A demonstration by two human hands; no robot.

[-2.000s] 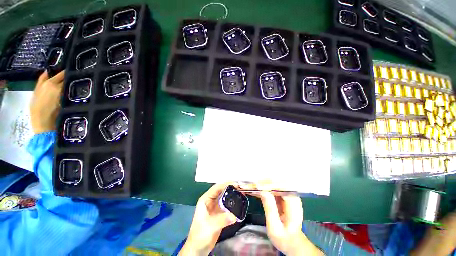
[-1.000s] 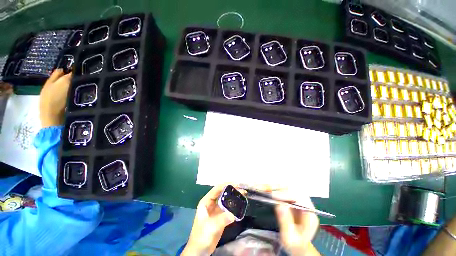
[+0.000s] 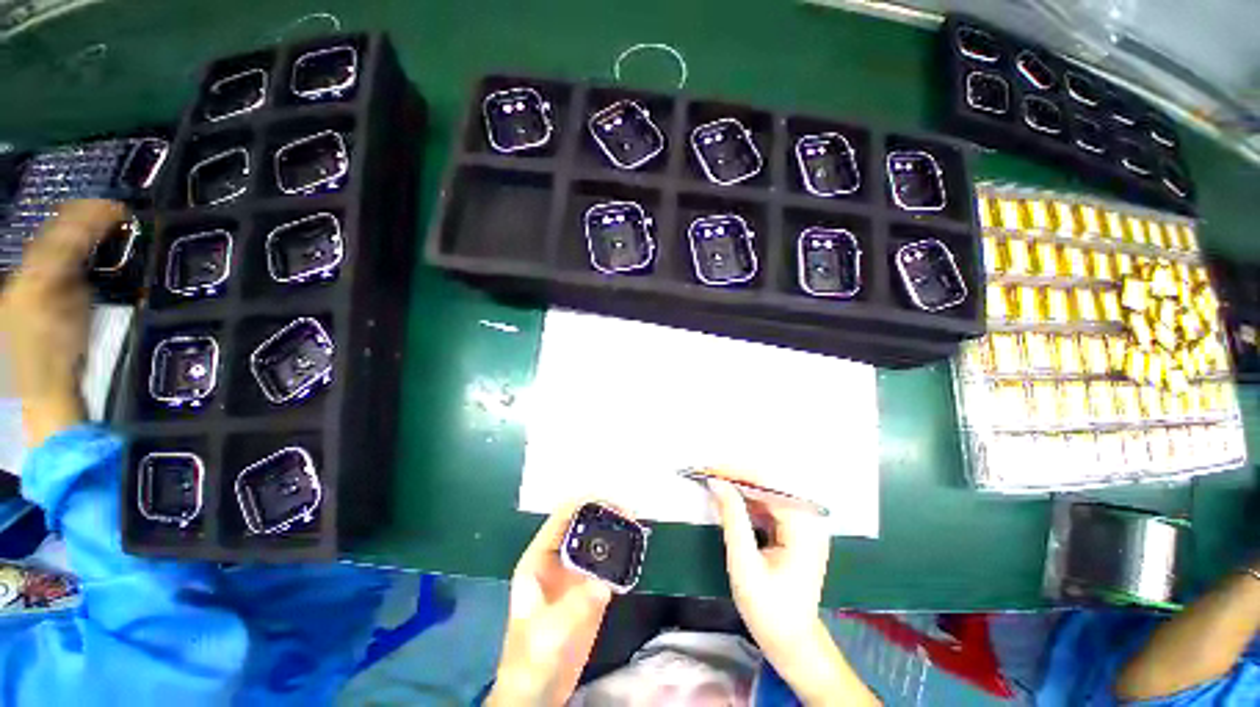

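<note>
My left hand (image 3: 547, 591) holds a smartwatch housing (image 3: 604, 547) at the bench's front edge, its black inside facing up. My right hand (image 3: 774, 564) holds thin tweezers (image 3: 757, 492) over the lower right of the white paper sheet (image 3: 698, 414). The tweezers' pointed end aims left, apart from the housing. A black foam tray (image 3: 719, 307) beyond the paper holds housings in its pockets; its front left pocket is empty.
Stacked foam trays with housings (image 3: 373, 318) stand at left. A clear blister tray of yellow-gold pieces (image 3: 974, 463) and a wire spool (image 3: 1122, 553) lie at right. Another foam tray (image 3: 1071, 145) is at back right. A neighbour's hand (image 3: 49, 325) is at far left, another person's arm (image 3: 1202, 635) at lower right.
The tweezers have moved away from the housing and now lie over the paper. The housing has turned to face up more. The neighbour's hand has moved left. The view has shifted slightly.
</note>
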